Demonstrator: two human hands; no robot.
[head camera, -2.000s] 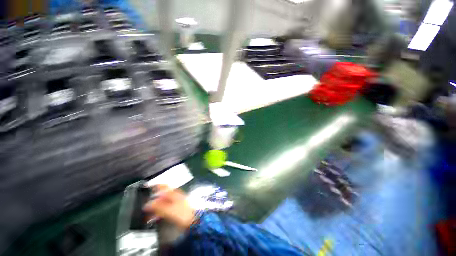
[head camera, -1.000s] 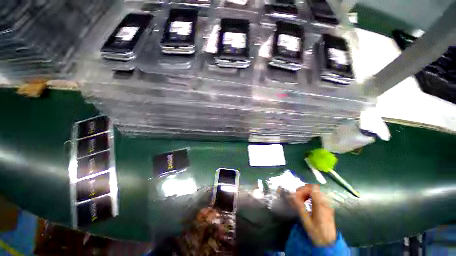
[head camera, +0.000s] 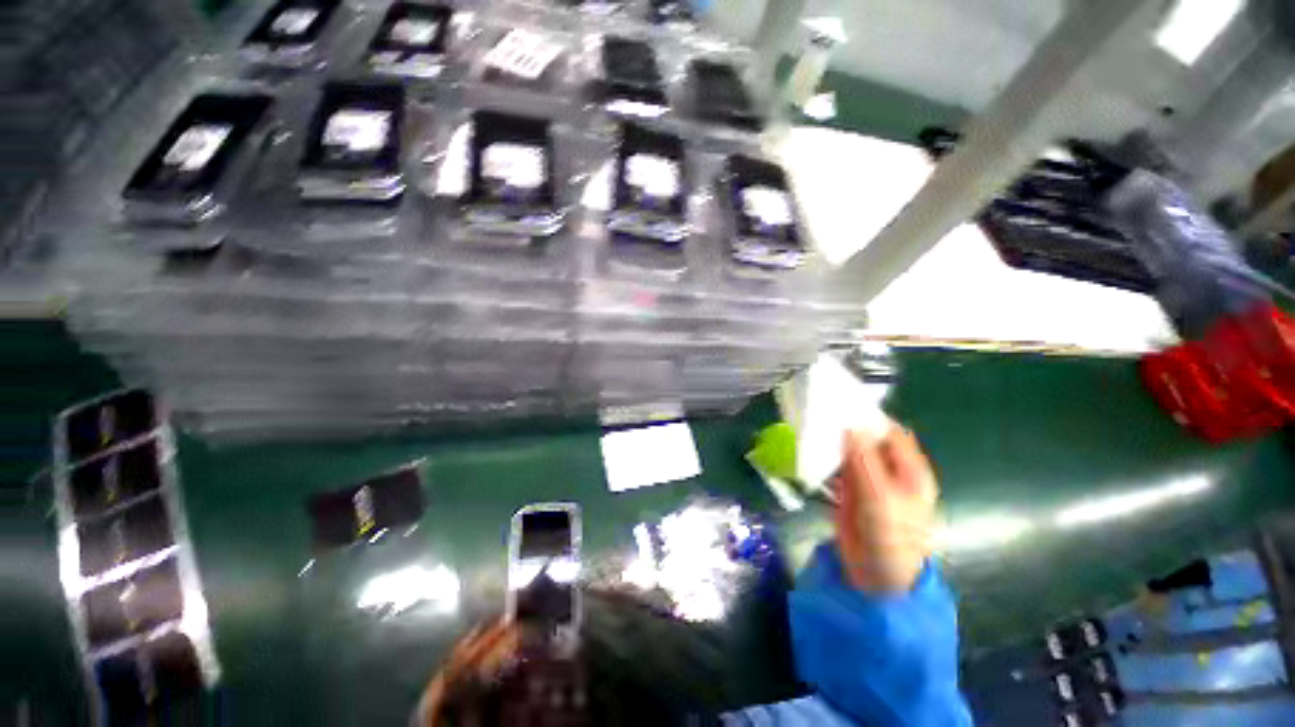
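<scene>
An open flip phone (head camera: 547, 537) stands out on the green bench, its dark screen up and its lower part shadowed. An orange-brown blurred patch, seemingly my left hand (head camera: 469, 673), is at its lower left; dark blur hides its grip. My right hand (head camera: 886, 509) is blurred, fingers bunched at the edge of a white cloth (head camera: 835, 412) by the tray stack corner, and seems to pinch it. A film sheet (head camera: 131, 533) lies at the left, a smaller dark film piece (head camera: 367, 509) nearer the phone. Crumpled shiny scraps (head camera: 699, 558) lie right of the phone.
Stacked clear trays (head camera: 469, 348) with closed phones rise behind. A white card (head camera: 651, 455) lies before them. A green duster head (head camera: 774, 452) is left of the cloth. A grey post (head camera: 994, 142) slants up. Black trays (head camera: 1072, 227) and a red bundle (head camera: 1221, 376) are right.
The view has swung from the right side to the bench, then slightly right again. My right hand has moved from the shiny scraps up and right to the white cloth.
</scene>
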